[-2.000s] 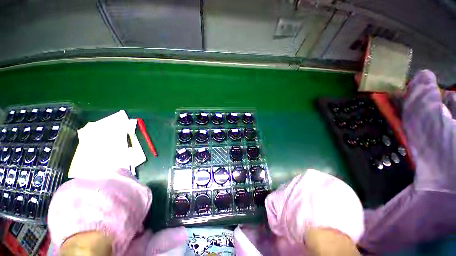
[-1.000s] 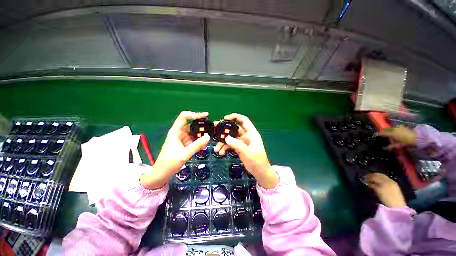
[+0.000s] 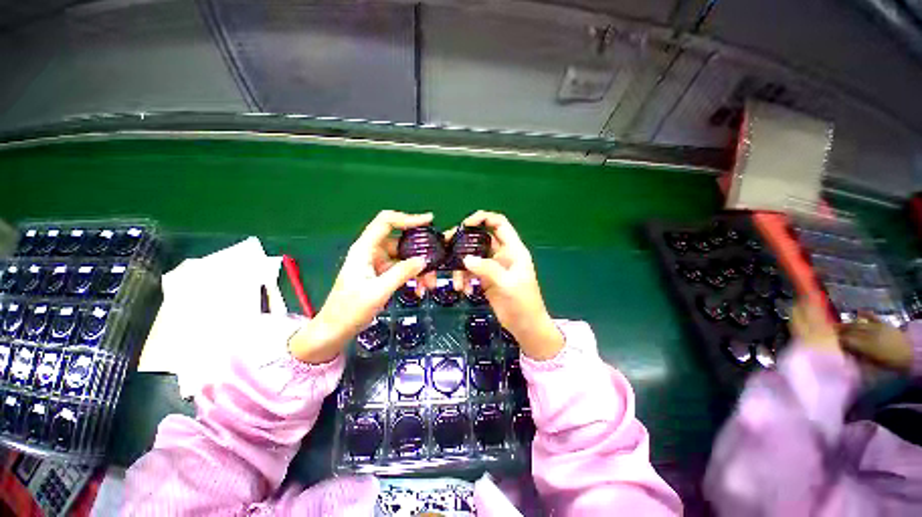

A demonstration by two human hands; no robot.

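My left hand (image 3: 369,283) holds a round black watch head (image 3: 421,246) between thumb and fingers. My right hand (image 3: 505,278) holds a second one (image 3: 471,245) close beside it. Both are held up above the back part of the clear blister tray (image 3: 404,468). Their faces show faint pale stripes and no orange lights. The tray holds rows of black watch heads; a pocket in the middle row and one at the left look without a unit. My hands hide part of the back rows.
Stacked filled trays (image 3: 66,333) stand at far left. Paper sheets (image 3: 207,313), a dark pen (image 3: 265,299) and a red pen (image 3: 298,286) lie beside them. At right are a black foam tray (image 3: 723,293), a beige board (image 3: 780,160) and another person's hands and pink sleeves.
Two seconds ago my hands were low beside the tray; now they are raised with two watch heads. The orange lights seen a second ago are gone, replaced by stripes. The neighbour's hands have moved.
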